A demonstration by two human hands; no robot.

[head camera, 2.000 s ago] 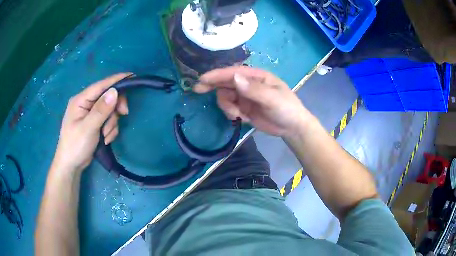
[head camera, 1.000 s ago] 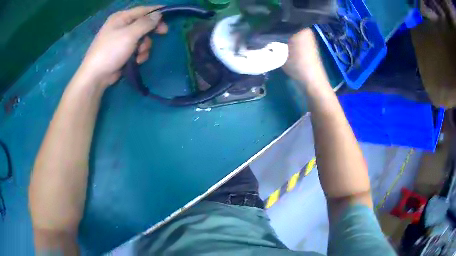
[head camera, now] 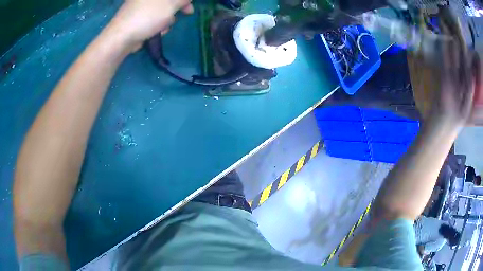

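Observation:
My left hand (head camera: pixel 151 18), cut by the top edge, is closed on a large black C-shaped band (head camera: pixel 172 73). The band curves down and right, and its lower end lies at the press base, beside the white pad. The press base (head camera: pixel 241 90) is dark and square with a green edge. The white round pad (head camera: pixel 259 55) sits on it under the dark ram (head camera: pixel 296 26). My right hand (head camera: pixel 447 74), strongly blurred, is at the far right, around the end of the whitish press lever (head camera: pixel 392 26). The grip itself is smeared. The smaller crescent cannot be made out.
A blue bin (head camera: pixel 352 84) with dark curved parts stands right of the press. The pale bench edge (head camera: pixel 254 152) runs diagonally before me. Beyond it are blue crates (head camera: pixel 365 135) and yellow-black floor tape (head camera: pixel 286 177). Another person (head camera: pixel 434 233) is at the lower right.
The band moved up and right from over the bench to the press. My right hand left the band's area, passed beside the pad and is now far right at the lever.

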